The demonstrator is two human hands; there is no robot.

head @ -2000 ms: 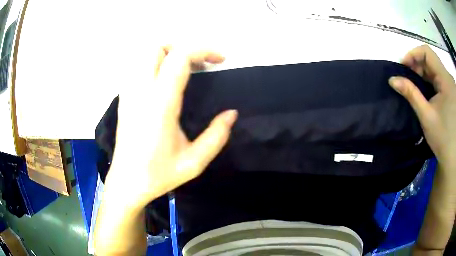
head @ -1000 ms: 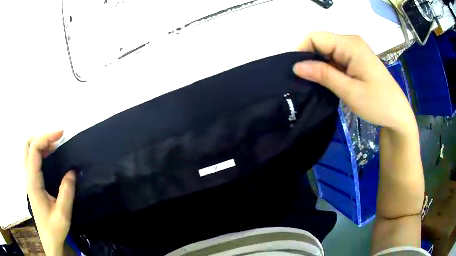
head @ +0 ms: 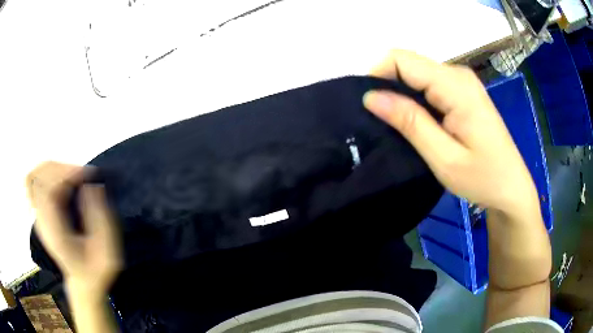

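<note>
A black garment (head: 214, 140) is stretched between my hands, its wide band along the white table and the rest over my lap. My right hand (head: 448, 123) grips the right end of the band, thumb on top and fingers behind. My left hand (head: 78, 221) is blurred at the left end, fingers curled at the cloth. A plain white label (head: 268, 218) lies on the lower part of the band. A small strip with white script (head: 354, 153) shows nearer my right hand, too blurred to read.
The white machine table (head: 175, 39) lies beyond the cloth, with the dark outline of the bed plate on it. Blue bins (head: 455, 240) stand below at the right over a green floor. Cables and small items hang at the upper right. A brown box (head: 45, 313) shows at the lower left.
Since two seconds ago the view has swung right and the script strip has come into view. Over the last second the band's right end has shifted slightly left, and my left hand has moved at its end.
</note>
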